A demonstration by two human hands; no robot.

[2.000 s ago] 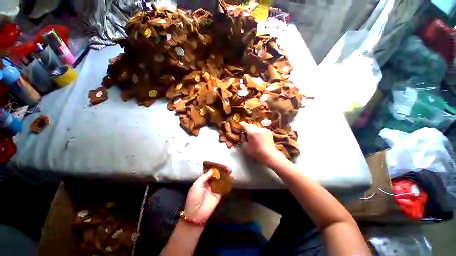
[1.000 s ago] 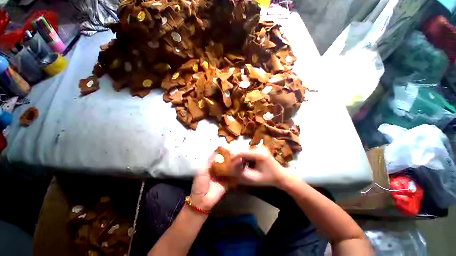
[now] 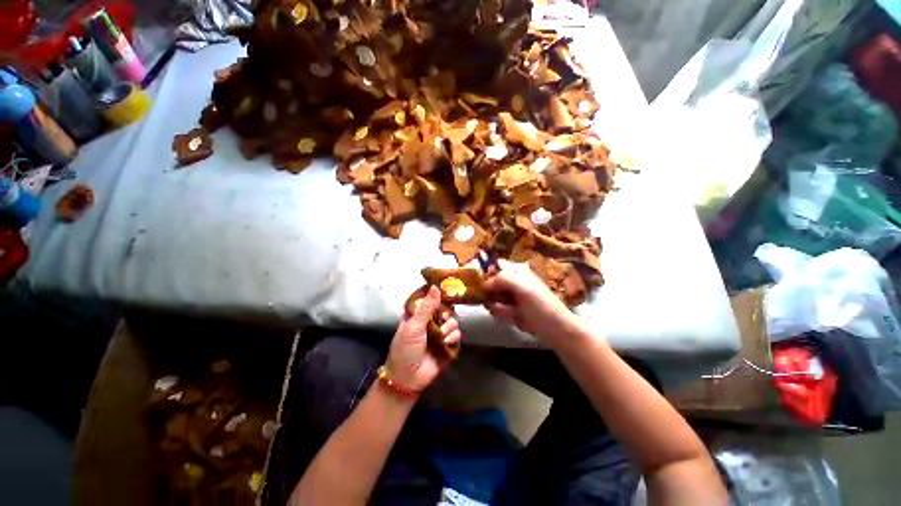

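Observation:
My left hand [image 3: 423,341], at the table's front edge, holds brown felt pieces. The upper felt piece [image 3: 453,286] has a yellow spot and stretches between my two hands. My right hand [image 3: 526,298] grips its right end, and a small dark tool [image 3: 484,260] shows at the fingers, mostly hidden. A piece with a white spot [image 3: 463,237] lies just above, at the front of the large brown heap [image 3: 425,128].
A cardboard carton [image 3: 104,415] with brown pieces inside stands at lower left. Pen holders and a yellow roll [image 3: 124,104] are at the left edge. Plastic bags [image 3: 820,287] and a red bundle [image 3: 802,383] are at right. A ring-like scrap [image 3: 74,203] lies at table left.
My right hand came from the heap to my left hand and now grips a yellow-spotted piece there. A second ago a white-spotted piece showed in my left hand.

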